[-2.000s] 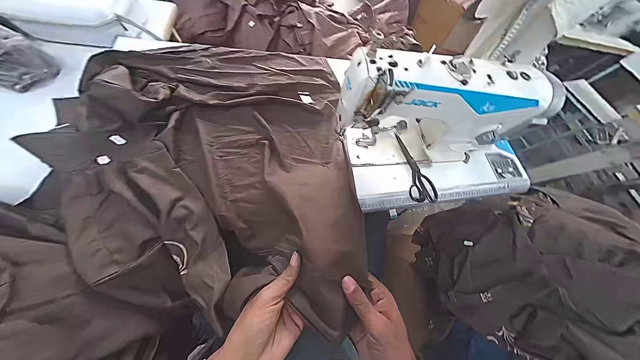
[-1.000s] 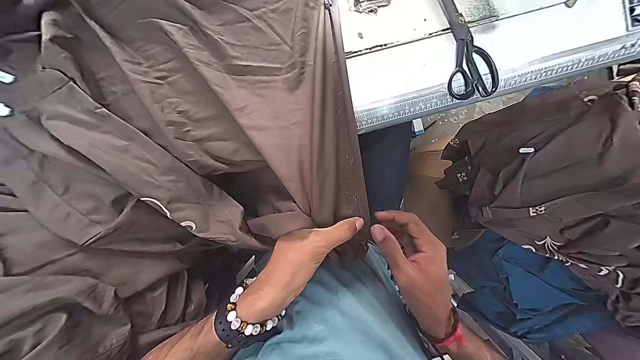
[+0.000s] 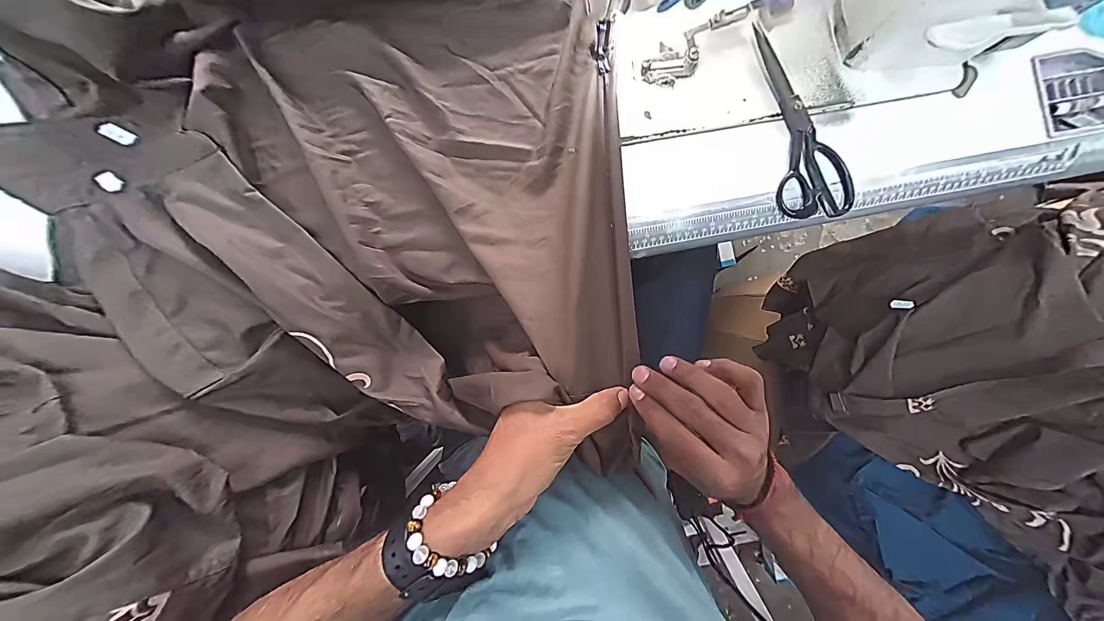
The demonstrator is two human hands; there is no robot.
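Observation:
Brown fabric [image 3: 552,224] stretches from the sewing machine's presser foot [image 3: 603,43] down to my hands, its right edge folded into a long straight line. My left hand [image 3: 539,457] grips the near end of the cloth, thumb on top and fingers hidden beneath it. At that same edge, my right hand [image 3: 707,423] pinches the fabric with its fingertips, close to my left thumb. Black-handled scissors [image 3: 806,147] lie on the white machine bed [image 3: 707,172], to the right of the cloth.
More brown garment pieces [image 3: 129,362] with small white stickers are heaped at the left. At the right lies a pile of dark embroidered garments [image 3: 966,345], with blue cloth [image 3: 897,526] below it. A ruler strip [image 3: 949,181] runs along the machine's front edge.
The view has come closer to the cloth and machine since the first frame. My right hand was slightly apart from the edge one second ago and now touches it; my left hand keeps its hold.

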